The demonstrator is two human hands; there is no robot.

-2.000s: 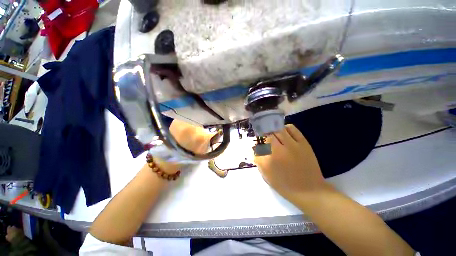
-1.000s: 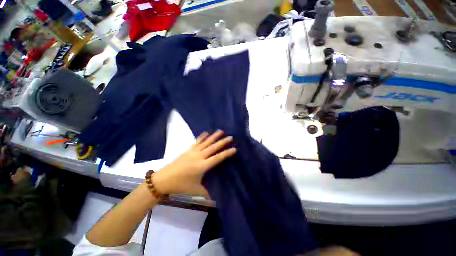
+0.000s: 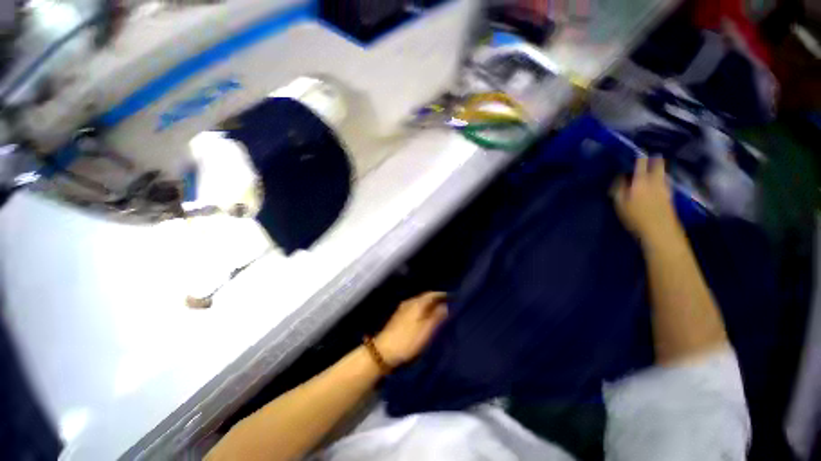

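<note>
A large navy cloth panel (image 3: 549,279) lies over my lap and reaches away to the right of the table. My left hand (image 3: 416,326), with a bead bracelet, holds the panel's left edge; its fingertips are blurred. My right hand (image 3: 646,196) is on the panel's far right part, fingers partly spread; whether it grips cloth is unclear. A rounded navy piece (image 3: 302,171) lies on the machine bed beside the needle area.
The white sewing machine (image 3: 396,76) with a blue stripe stands at upper left on the white table (image 3: 117,315). Yellow and green rings (image 3: 495,131), possibly scissor handles, lie at the table's far end. Blurred dark and patterned cloth (image 3: 711,135) is at upper right.
The view has swung right. The navy panel has moved off the table's left side to my lap and beyond. My right hand has come into view on it. The rounded piece stays on the machine bed.
</note>
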